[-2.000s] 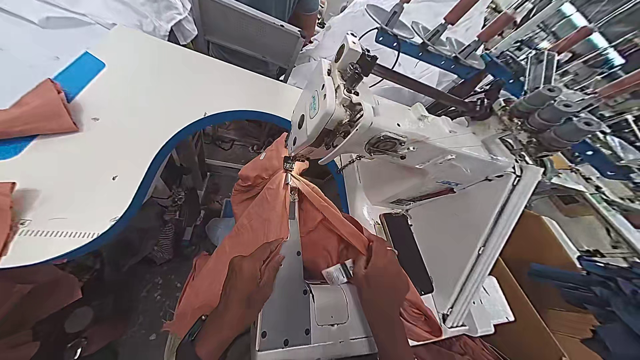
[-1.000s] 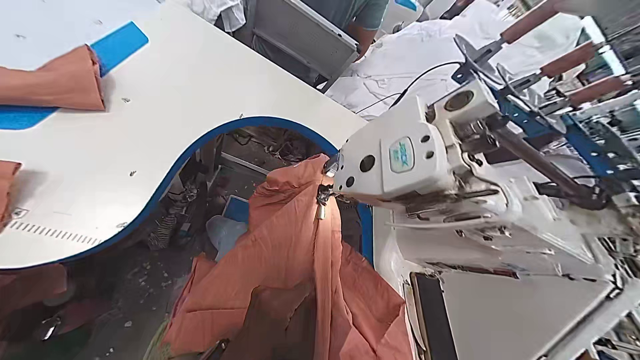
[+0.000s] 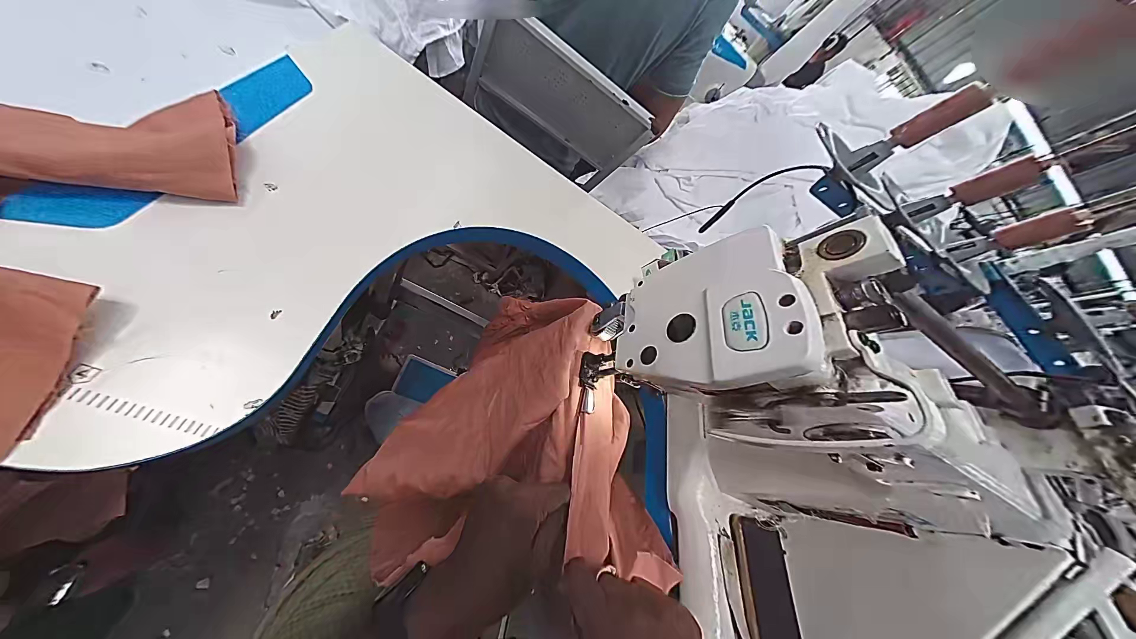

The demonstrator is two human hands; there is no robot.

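A length of orange-brown fabric (image 3: 497, 417) hangs from the needle area of a white Jack sewing machine (image 3: 754, 328). The presser foot (image 3: 590, 390) sits over a narrow folded strip of it. My left hand (image 3: 488, 550) lies against the cloth below the foot, its fingers partly lost in shadow. Close beside it, at the bottom edge, my right hand (image 3: 621, 603) grips the lower end of the strip. A dark band shows at my left wrist.
A white worktable (image 3: 426, 160) with a blue-edged curved cutout carries more orange-brown pieces (image 3: 186, 151) at the left. Thread cones (image 3: 941, 115) stand at the right. White cloth (image 3: 737, 151) lies behind, near another person's arm (image 3: 666, 98).
Both hands have come close together below the presser foot; two seconds ago they were apart on either side of the machine's narrow bed. The view has shifted closer to the machine head.
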